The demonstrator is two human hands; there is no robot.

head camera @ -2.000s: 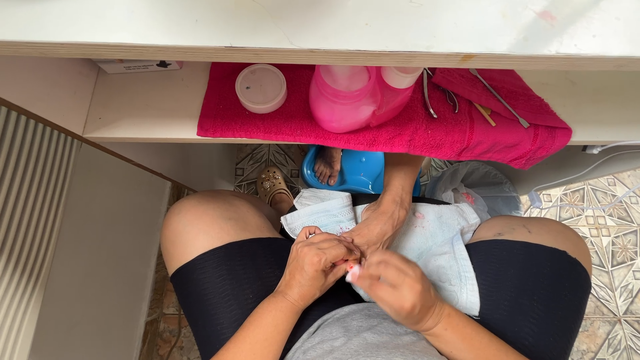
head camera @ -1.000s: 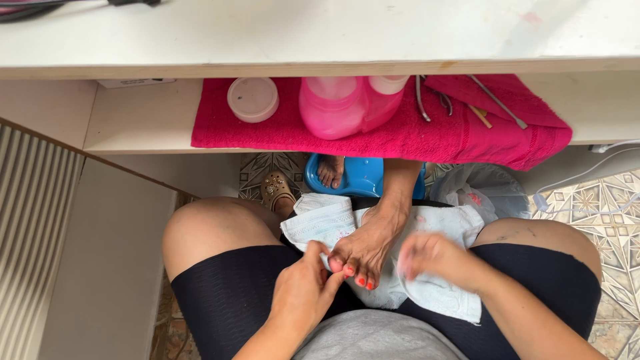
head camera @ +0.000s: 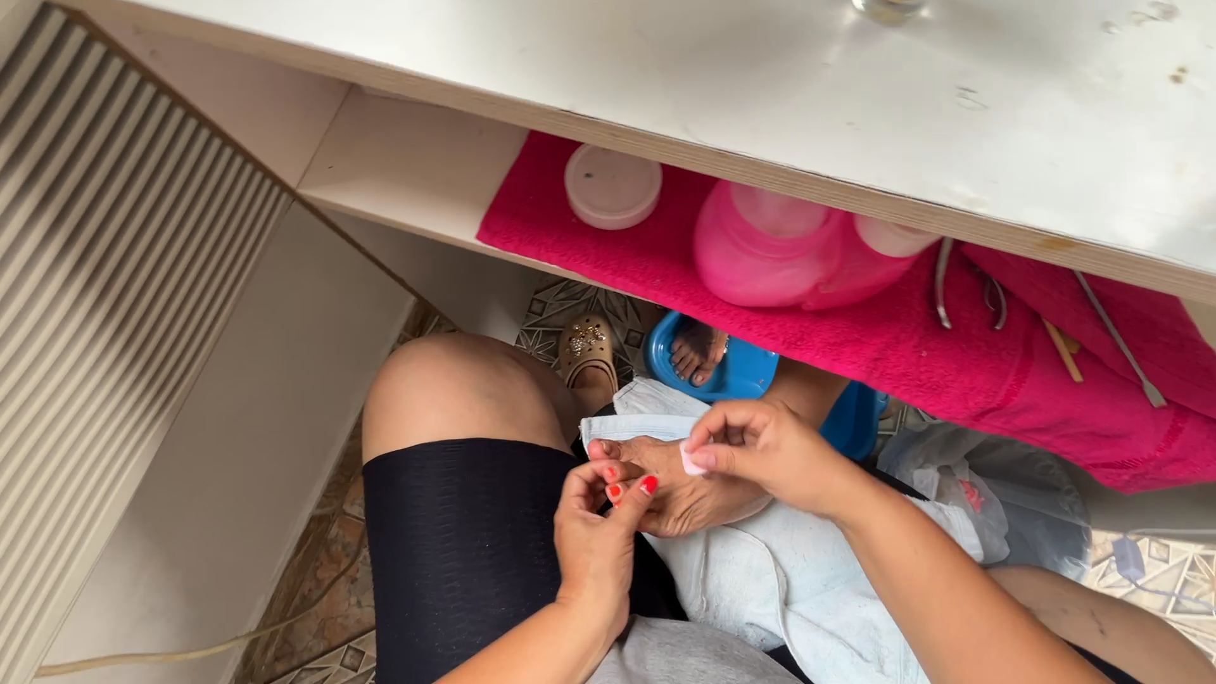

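Observation:
Another person's foot (head camera: 689,494) lies on a pale blue towel (head camera: 750,570) across my lap, with red polish on some toenails. My left hand (head camera: 603,522) is at the toes, its fingers around one of them; its thumbnail is red too. My right hand (head camera: 765,451) is above the top of the foot and pinches a small white pad (head camera: 692,460) between thumb and fingertips. Beyond the knees, the person's other foot (head camera: 698,351) rests in a blue plastic basin (head camera: 750,370).
A white shelf holds a pink towel (head camera: 608,252) with a round lidded jar (head camera: 613,187), a pink bottle (head camera: 769,247), metal nippers (head camera: 942,285), a wooden stick (head camera: 1062,351) and a metal cuticle pusher (head camera: 1121,337). A bin with a plastic liner (head camera: 1007,503) stands to the right.
The view has tilted and shifted left. My right hand, which was apart from the foot at the right a second ago, is now over it. My left hand stays at the toes.

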